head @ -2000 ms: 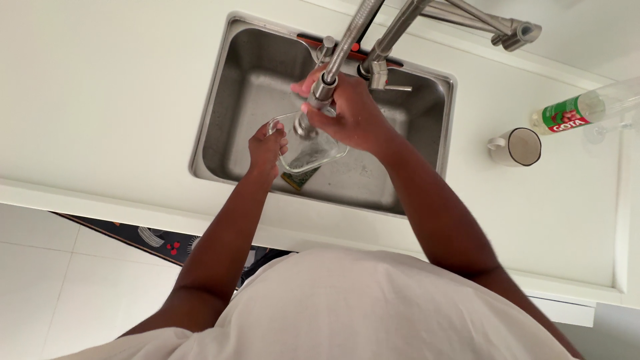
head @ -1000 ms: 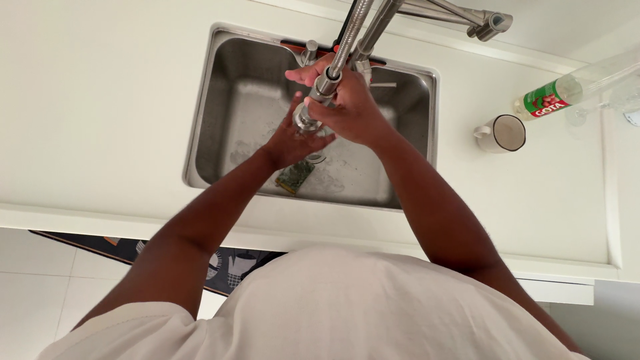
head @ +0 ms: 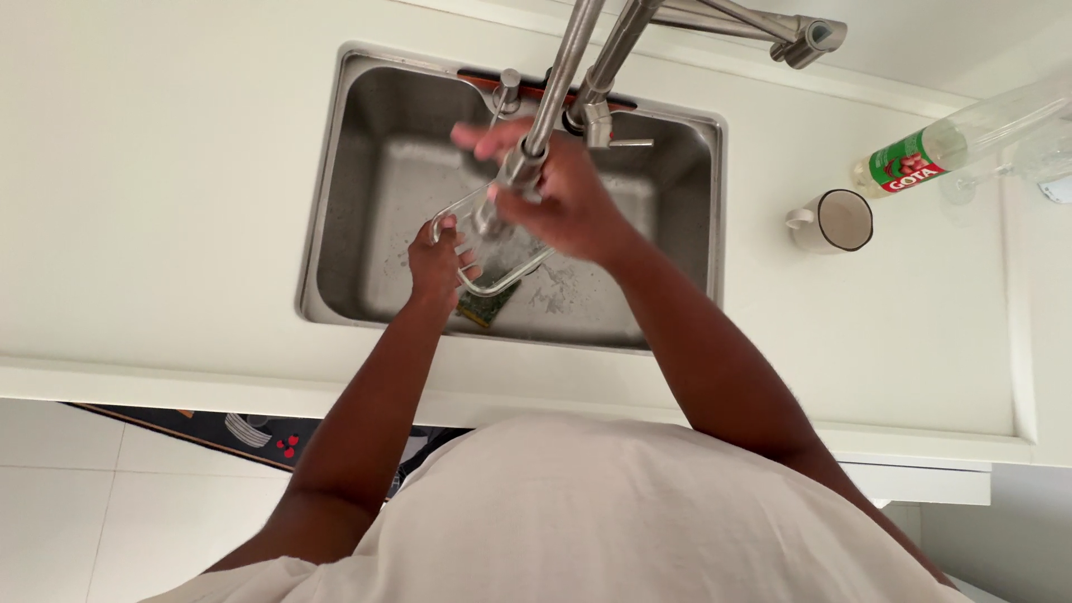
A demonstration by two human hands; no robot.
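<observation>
Over the steel sink, my left hand grips the left edge of a clear glass dish, which is tilted. My right hand is wrapped round the spray head of a pull-down faucet, its thumb on the near side and some fingers stretched out beyond it, slightly blurred. The spray head points down at the dish from just above, and water seems to run into it. A green and yellow sponge lies on the sink floor near the front wall, partly below the dish.
Behind the sink stand the faucet's lever and a small dispenser spout. On the right of the counter are a white enamel mug with a dark rim and a plastic bottle lying down. A patterned mat is on the floor.
One second ago my left hand was at the spray head with its fingers spread; now it is lower left, holding the dish's edge. My right hand stays on the spray head.
</observation>
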